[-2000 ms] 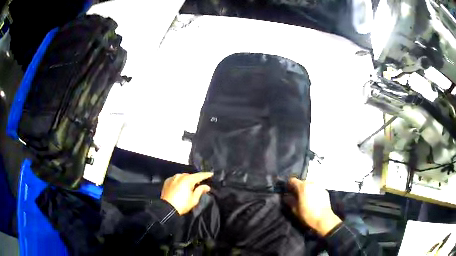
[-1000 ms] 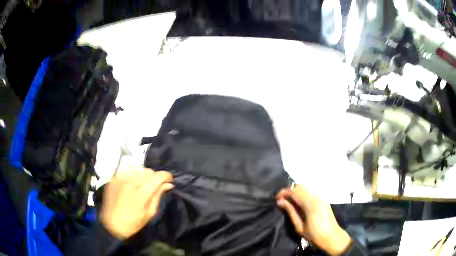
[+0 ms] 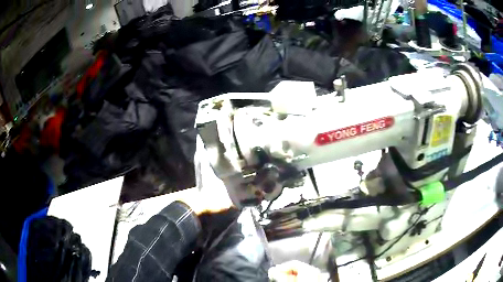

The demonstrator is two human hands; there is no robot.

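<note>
The black panel with a shiny surface is below the left end of the white sewing machine head, near the presser foot and needle area. My left sleeve reaches in from the lower left. Only a dark, blurred part of my left hand shows at the panel's upper edge; its fingers are not clear. My right hand is overexposed and cut off by the bottom edge, beside the panel's lower right; its grip cannot be made out. Black binding tape runs along the machine arm.
A large heap of black bag pieces lies behind the machine. The handwheel is at the machine's right end. A green patch sits on the arm. A dark bag pile and a blue bin rim are at lower left.
The view has swung up and right to the machine. The panel has gone from the white table in front of me to below the machine head. Both hands are now less visible.
</note>
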